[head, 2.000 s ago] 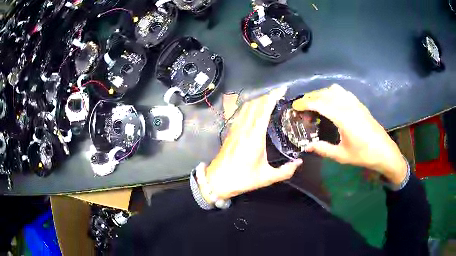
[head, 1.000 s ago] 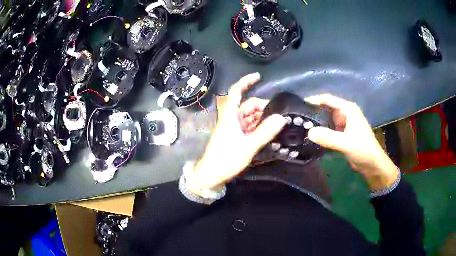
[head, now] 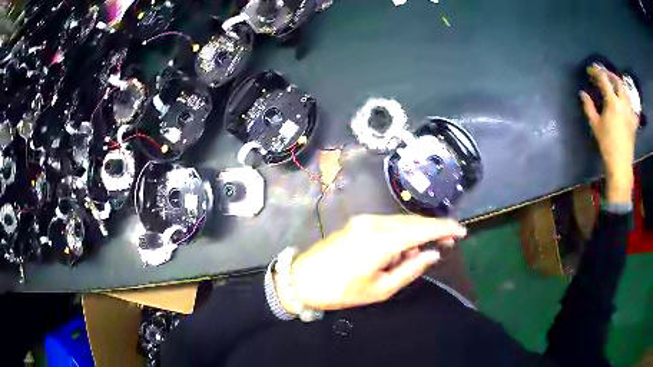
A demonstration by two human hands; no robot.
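Observation:
An open black housing point(head: 437, 166) with a speckled circuit board lies on the mat in front of me. A pale ring-shaped board point(head: 379, 123) lies at its upper left, joined to it by a white flat cable. My left hand point(head: 376, 259) is just below the housing, fingers stretched towards its lower edge, with nothing visible in it. My right hand point(head: 612, 118) is stretched to the far right, its fingers over a black unit point(head: 635, 97) with a pale face. The hand partly hides this unit, and whether the fingers grip it is unclear.
Several open housings point(head: 272, 117) with boards and wires crowd the left of the mat. A small tan piece point(head: 330, 166) and a dark line lie left of the front housing. A cardboard box point(head: 107, 333) of black parts is below the bench edge. Red stool point(head: 639, 233) at right.
The black unit has left the space between my hands. The housing from the top middle is now in front, its ring board spread out. My right hand has moved far right.

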